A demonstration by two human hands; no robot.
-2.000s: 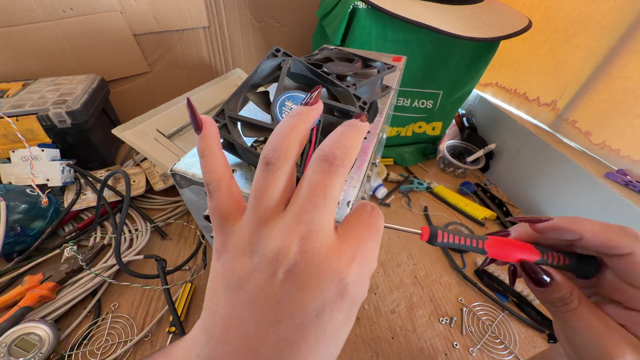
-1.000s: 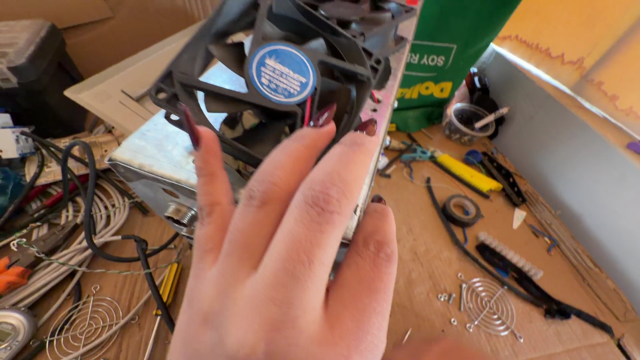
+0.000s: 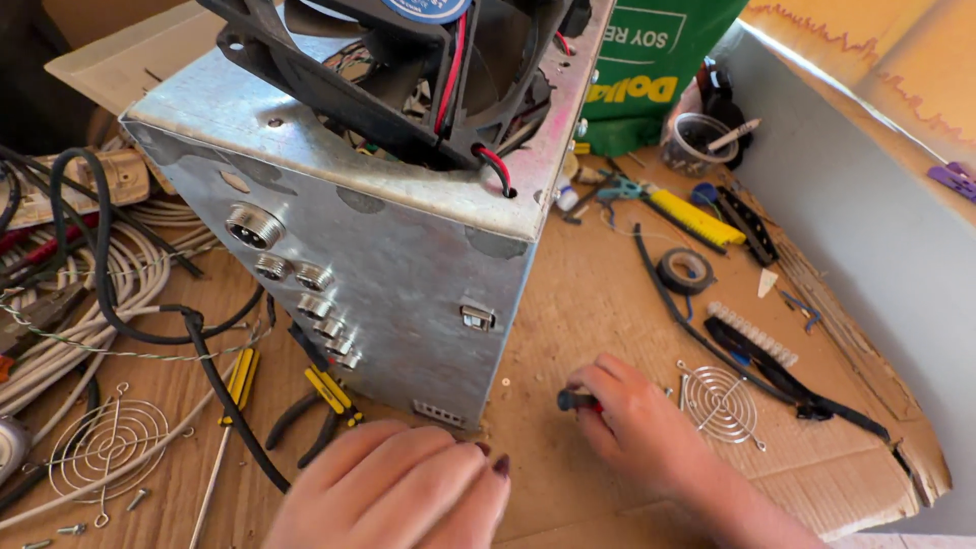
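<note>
A galvanized metal enclosure (image 3: pixel 396 267) with round metal connectors stands upright at the centre. On its top lies a black cooling fan (image 3: pixel 381 91), tilted, with red and black wires. My left hand (image 3: pixel 396 488) is in front of the enclosure's foot, fingers curled and blurred; whether anything is inside them is hidden. Over the cardboard to the right, my right hand (image 3: pixel 640 419) holds a screwdriver, whose dark handle end (image 3: pixel 576 400) sticks out between the fingers; its shaft is hidden. A round wire fan guard (image 3: pixel 720 404) lies just right of this hand.
Coiled cables (image 3: pixel 114 290), another fan guard (image 3: pixel 110 450), a yellow-handled screwdriver (image 3: pixel 242 381) and pliers (image 3: pixel 328 404) lie at left. On the right are electrical tape (image 3: pixel 685 271), a terminal strip (image 3: pixel 751 333), a black cable and a plastic cup (image 3: pixel 698 145). A green bag (image 3: pixel 648 76) stands behind.
My left hand has come off the fan and down in front of the enclosure. My right hand, out of view one second ago, shows again at the right. The view has moved closer to the enclosure.
</note>
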